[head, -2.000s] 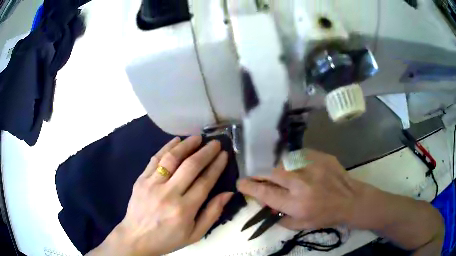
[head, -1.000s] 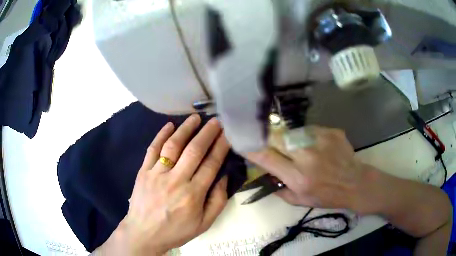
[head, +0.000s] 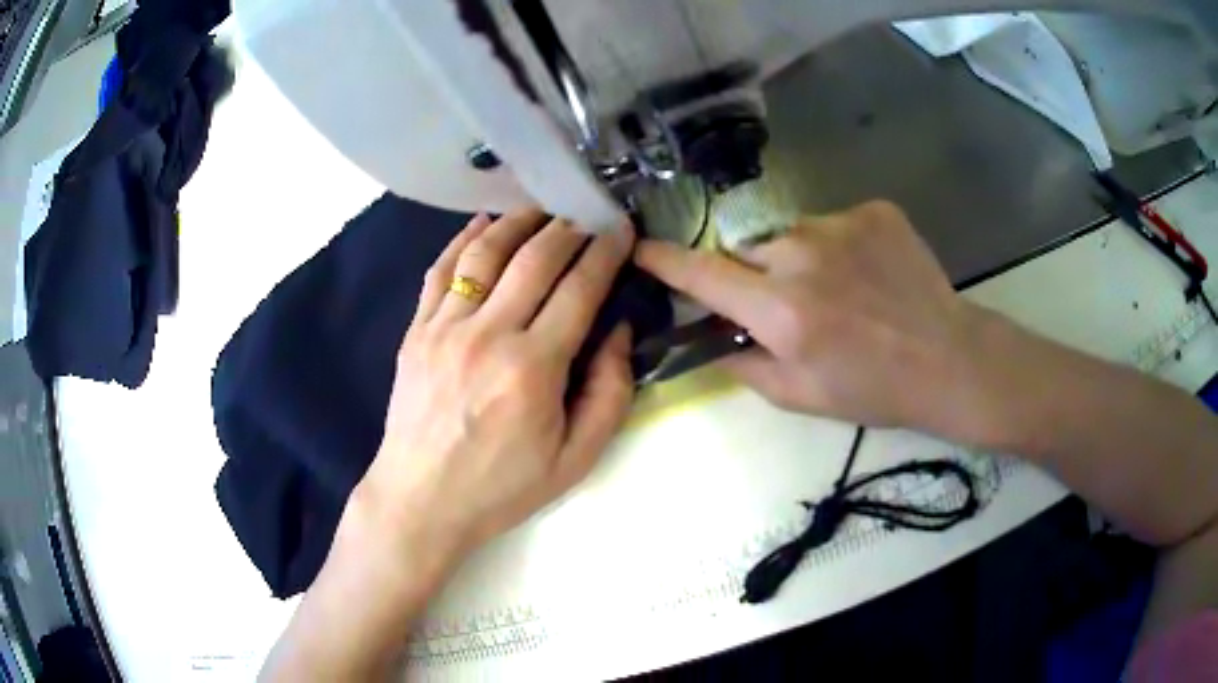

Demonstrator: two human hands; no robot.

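The dark cut panel (head: 314, 387) lies on the white table, its right part running under the sewing machine head (head: 361, 107). My left hand (head: 501, 367), with a gold ring, lies flat on the panel, fingertips close to the needle area. My right hand (head: 842, 314) is just right of the needle area, its index finger reaching to the cloth edge beside my left fingertips. It holds the thread snips (head: 688, 350) in the palm, blades pointing left over the cloth edge. The needle tip and the stitching are hidden by the head and my fingers.
Smaller dark cut pieces (head: 100, 260) lie in a pile at the far left. A knotted black cord (head: 835, 507) lies near the front edge, by a printed measuring tape (head: 468, 634). A red-and-black tool (head: 1155, 230) and a white cloth scrap (head: 1042, 80) are at the right.
The view has shifted, so the machine head and hands appear higher. My hands stay by the needle area, my right index finger now nearer my left fingertips. The snips remain in my right hand.
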